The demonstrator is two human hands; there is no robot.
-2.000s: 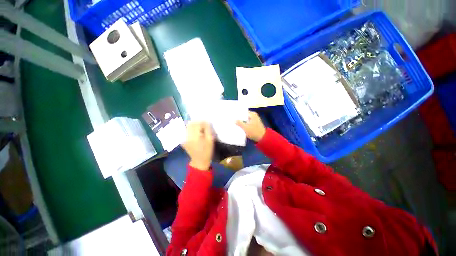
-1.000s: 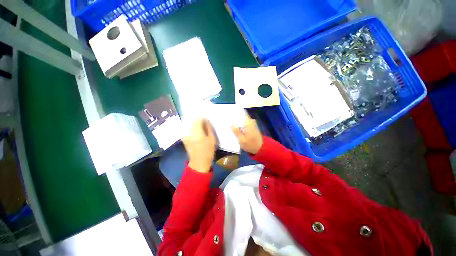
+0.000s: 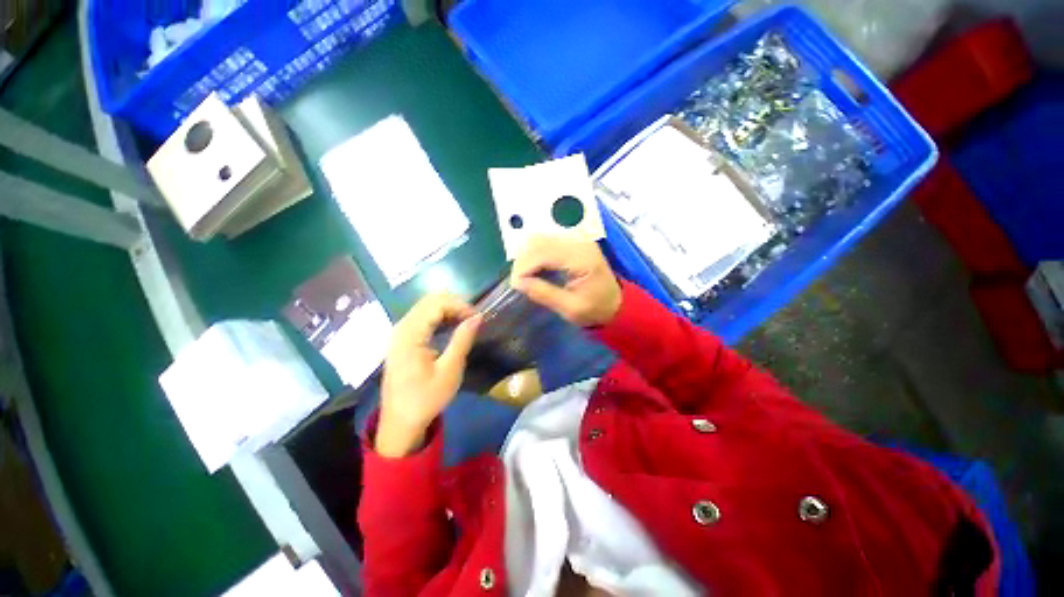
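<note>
A thin white folded leaflet (image 3: 499, 300), seen nearly edge-on, is held between my two hands above my lap. My left hand (image 3: 422, 364) pinches its left end with thumb and fingers. My right hand (image 3: 568, 280) pinches its right end. The centre leaflet stack (image 3: 394, 201) lies flat on the green bench just beyond my hands. The left leaflet stack (image 3: 243, 391) sits at the bench edge. A dark card (image 3: 335, 294) with small white slips (image 3: 356, 343) lies between the two stacks.
A beige punched card (image 3: 539, 196) lies beyond my right hand. A punched card stack (image 3: 222, 169) is at the far left. The blue parts crate (image 3: 764, 306) holds a carton (image 3: 688, 210) and polybags (image 3: 805, 152). A blue tray (image 3: 572, 53) and perforated basket (image 3: 251, 64) stand behind.
The leaflet was broad and flat between my hands; now it is a narrow, edge-on strip. The near end of the centre stack is uncovered. The view has shifted, so the bench items appear further left.
</note>
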